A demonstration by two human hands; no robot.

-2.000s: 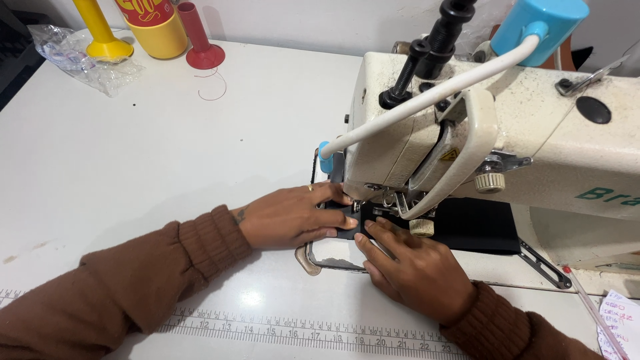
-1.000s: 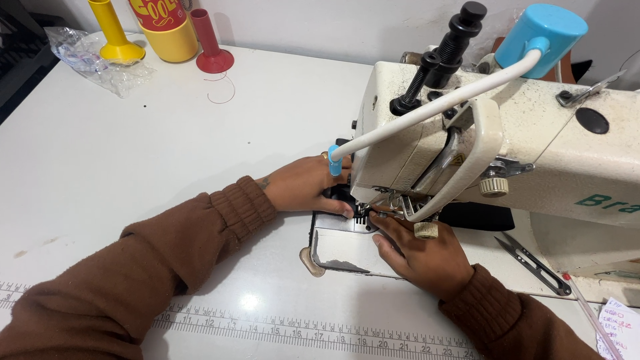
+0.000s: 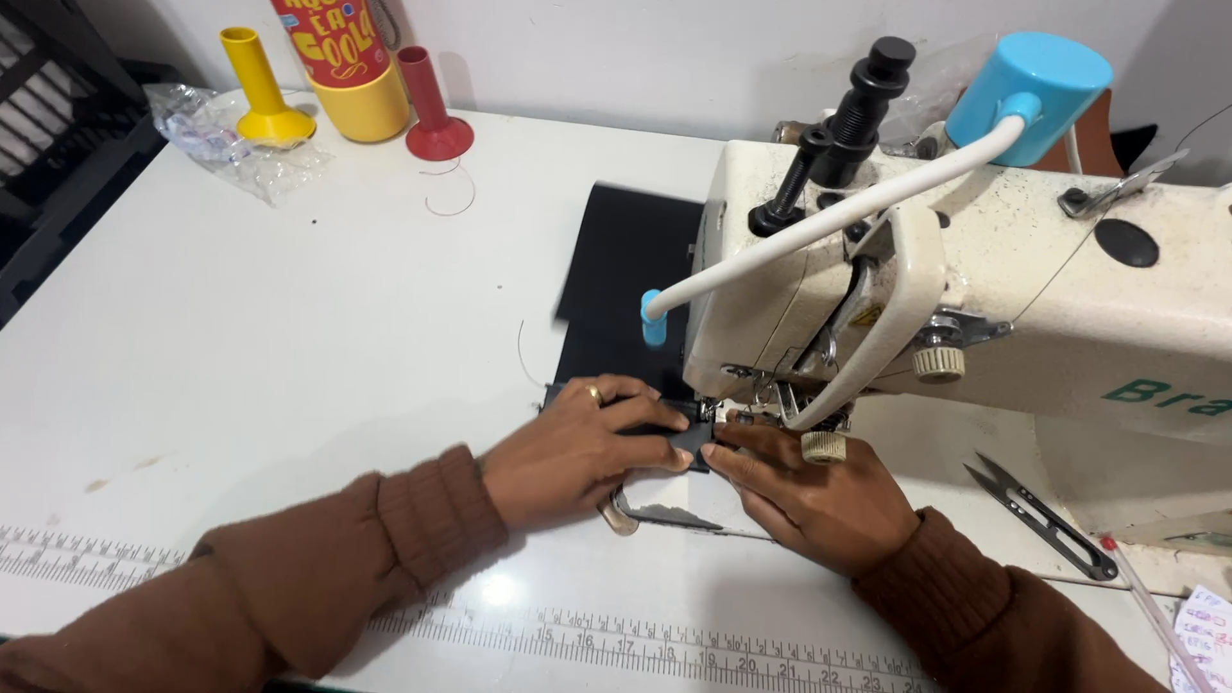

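Note:
A black piece of fabric (image 3: 630, 260) lies on the table left of the sewing machine's head (image 3: 770, 289), its near end at the presser foot (image 3: 710, 412). My left hand (image 3: 597, 443) rests flat on that near end, fingers spread and pressing it down, a ring on one finger. Just right of the presser foot, my right hand (image 3: 818, 491) touches the fabric's edge with its fingertips, partly under the machine head. Whether its fingers pinch anything I cannot tell. The needle is too small to make out.
Thread snips (image 3: 1039, 520) lie right of my right hand. A measuring tape strip (image 3: 674, 640) runs along the table's near edge. At the back left stand a yellow spool (image 3: 260, 91), a bottle (image 3: 356, 77) and a red spool (image 3: 430, 111) beside a clear plastic bag (image 3: 231, 149).
Black fabric now extends left of and behind the machine head, where a second ago bare table showed. My left hand has come nearer to me, onto the fabric in front of the presser foot.

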